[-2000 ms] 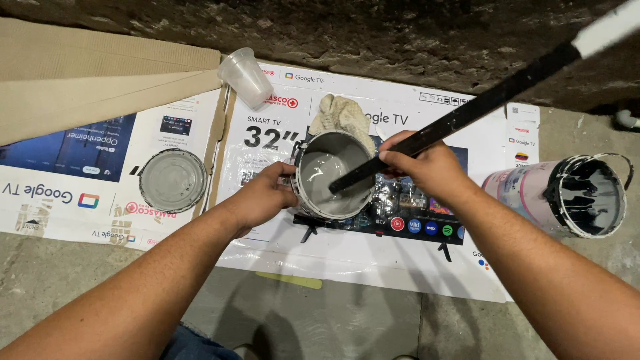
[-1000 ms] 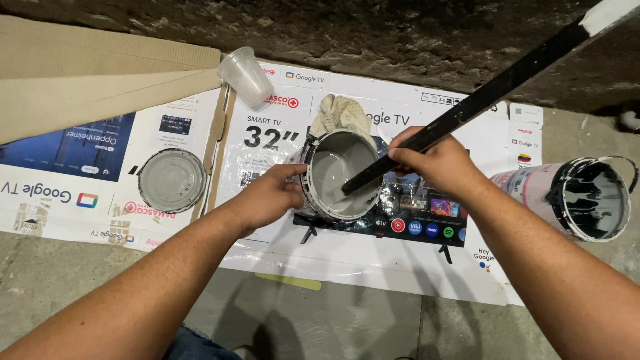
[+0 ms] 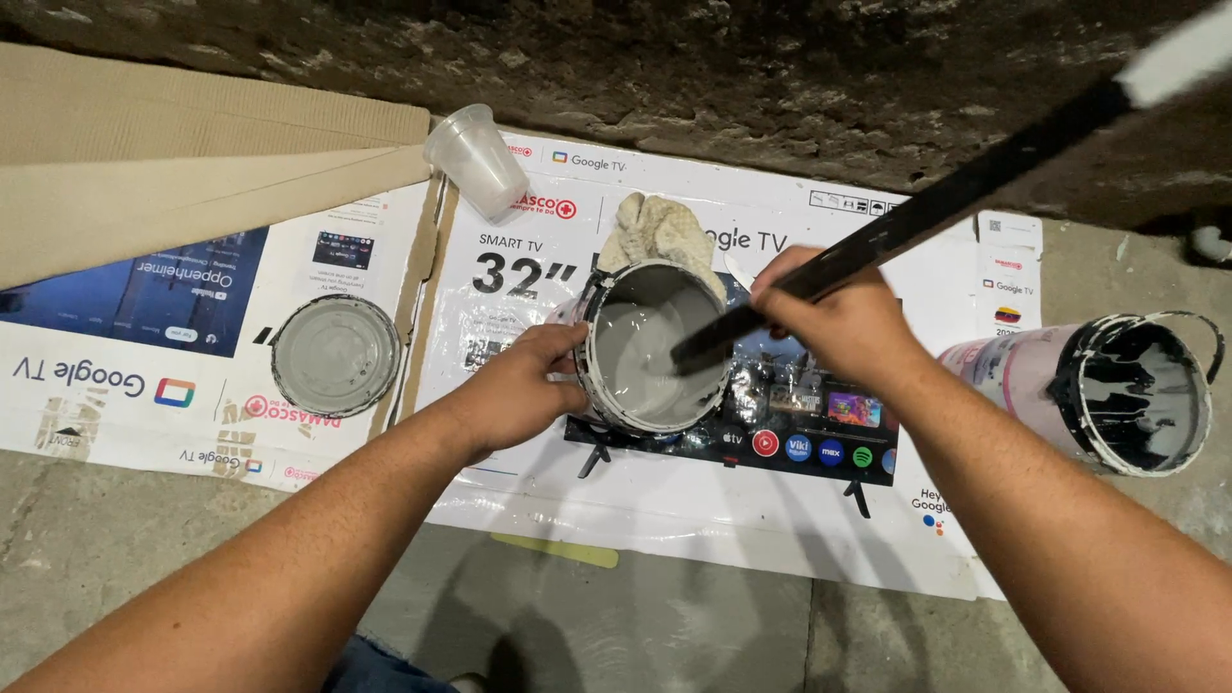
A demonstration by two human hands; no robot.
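A paint can (image 3: 654, 346) with grey paint inside stands on flattened TV-box cardboard. My left hand (image 3: 529, 385) grips its left side, fingers and thumb against the rim. My right hand (image 3: 828, 308) is closed around a black stick (image 3: 895, 231) with a white upper part. The stick slants down to the left, and its lower end is in the can, at the grey paint. A whitish knit work glove (image 3: 659, 231) lies just behind the can, partly hidden by it. The can's round lid (image 3: 335, 356), coated in grey, rests on the cardboard to the left.
A clear plastic cup (image 3: 478, 164) lies tilted at the back, near a folded cardboard flap (image 3: 212, 164). On the right, a second paint can (image 3: 1088, 390), smeared black and grey, lies on its side. A rough dark wall (image 3: 674, 87) runs along the back of the concrete floor.
The stick's lower end has shifted inside the can between frames. My left hand stays on the can and my right hand keeps its hold on the stick.
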